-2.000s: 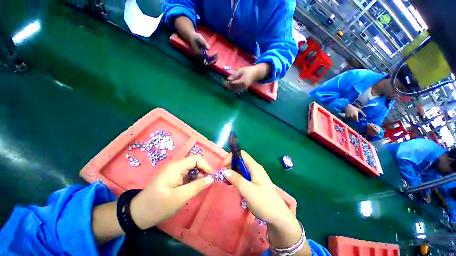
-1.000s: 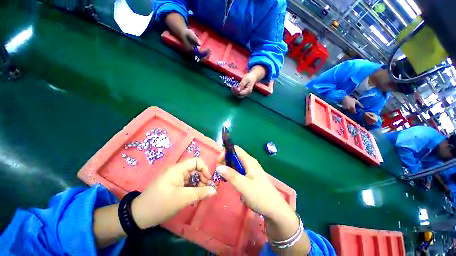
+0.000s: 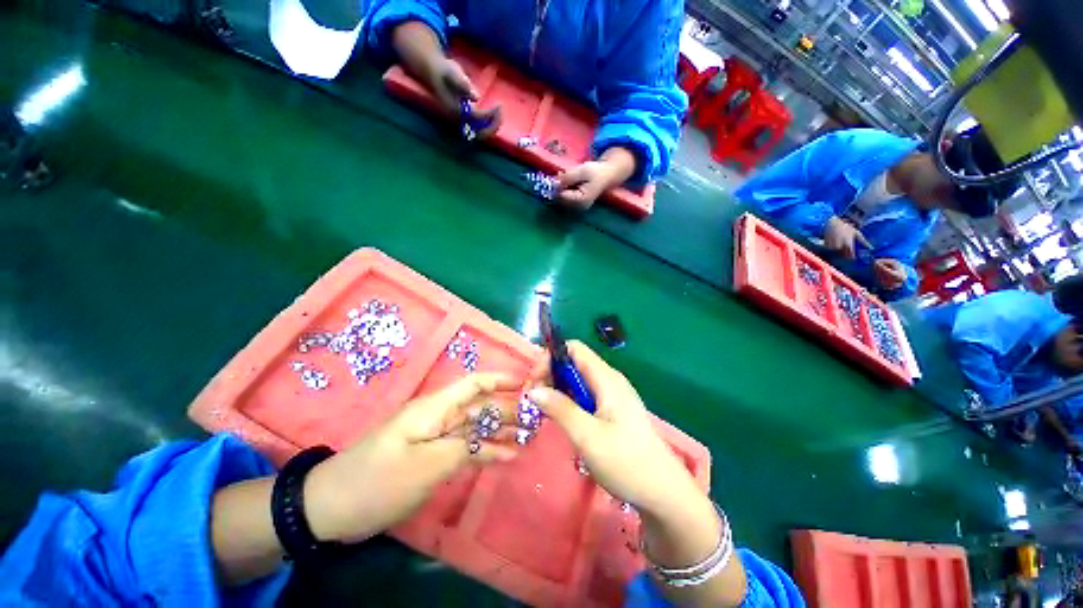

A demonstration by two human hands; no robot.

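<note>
The red parts tray (image 3: pixel 303 430) lies slanted on the green surface in front of me. Small silvery parts (image 3: pixel 371 339) are spread in its left compartment, and a few more sit in the compartment beside it. My left hand (image 3: pixel 410 457) is over the tray, half open with fingers spread, holding several small parts (image 3: pixel 487 420) on the fingers. My right hand (image 3: pixel 606 434) holds the blue-handled nippers (image 3: pixel 568 371), jaws pointing up and away. A small silvery cluster (image 3: pixel 527 418) is at my right thumb and fingertips, close to my left fingers.
A small dark object (image 3: pixel 610 330) lies on the green surface (image 3: pixel 154 297) beyond the tray. Another red tray (image 3: pixel 885 572) is at the lower right. Across the line, people in blue smocks work over red trays (image 3: pixel 760 264). A white sheet (image 3: pixel 311 38) is at the far left.
My left fingers have opened out, exposing the small parts on them. The small object beyond the tray has shifted left and now looks dark. The person opposite has moved a hand slightly.
</note>
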